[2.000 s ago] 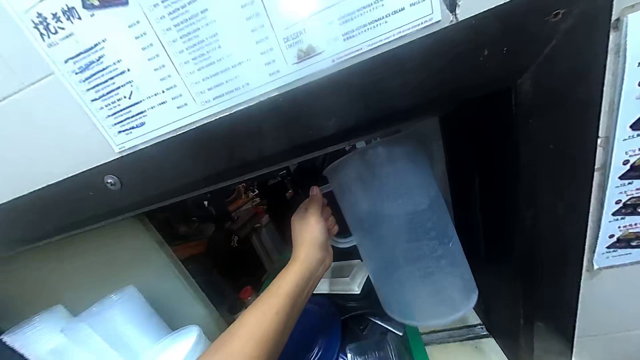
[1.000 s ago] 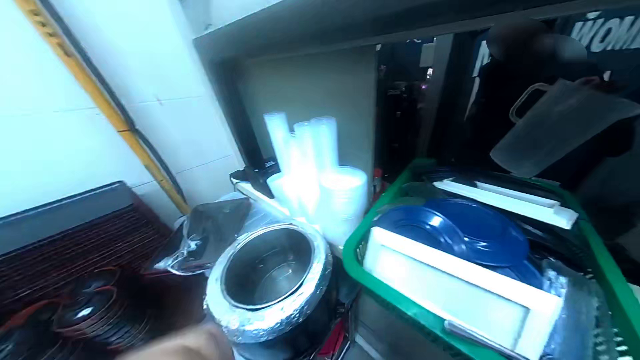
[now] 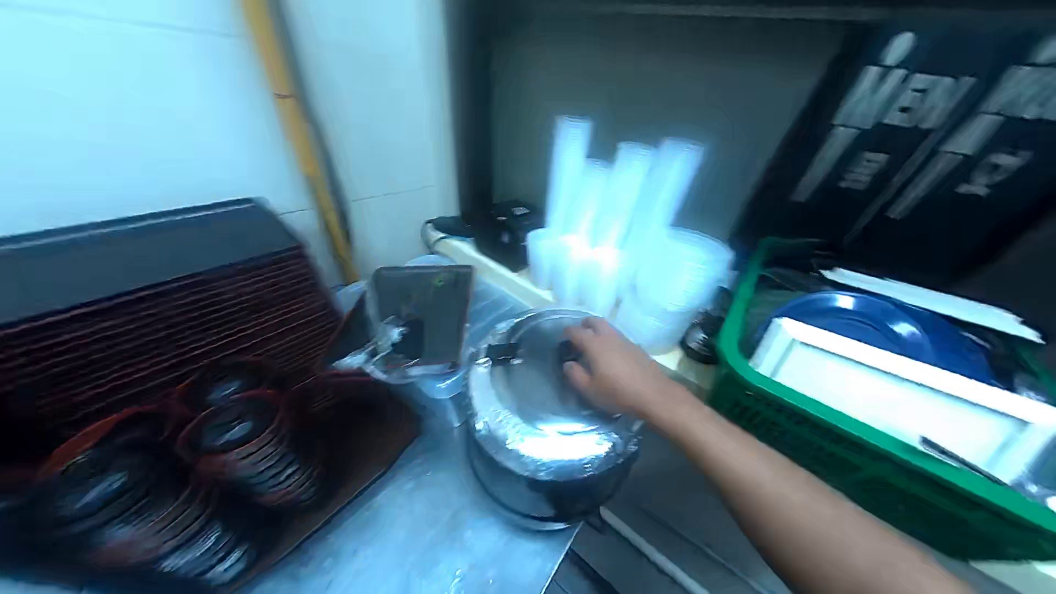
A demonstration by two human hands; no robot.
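My right hand (image 3: 610,367) reaches in from the lower right, its fingers curled at a dark part on a round metal lid (image 3: 540,388). The lid lies over the mouth of a round metal pot (image 3: 549,487), whose upper rim is wrapped in shiny foil. Blur hides the exact grip and how the lid sits. The pot stands at the edge of a steel counter (image 3: 412,520). My left hand is out of view.
Stacked dark bowls (image 3: 247,445) and a pile of red-edged trays (image 3: 165,330) are at left. Behind the pot stand stacks of clear plastic cups (image 3: 619,198) and tubs (image 3: 681,272). A green basket (image 3: 866,445) at right holds blue plates (image 3: 883,326) and a white tray (image 3: 899,396).
The view has swung from the hatch to the counter. Two seconds ago a hand held a translucent pitcher by its handle. The pot, uncovered a second ago, now has a lid over it.
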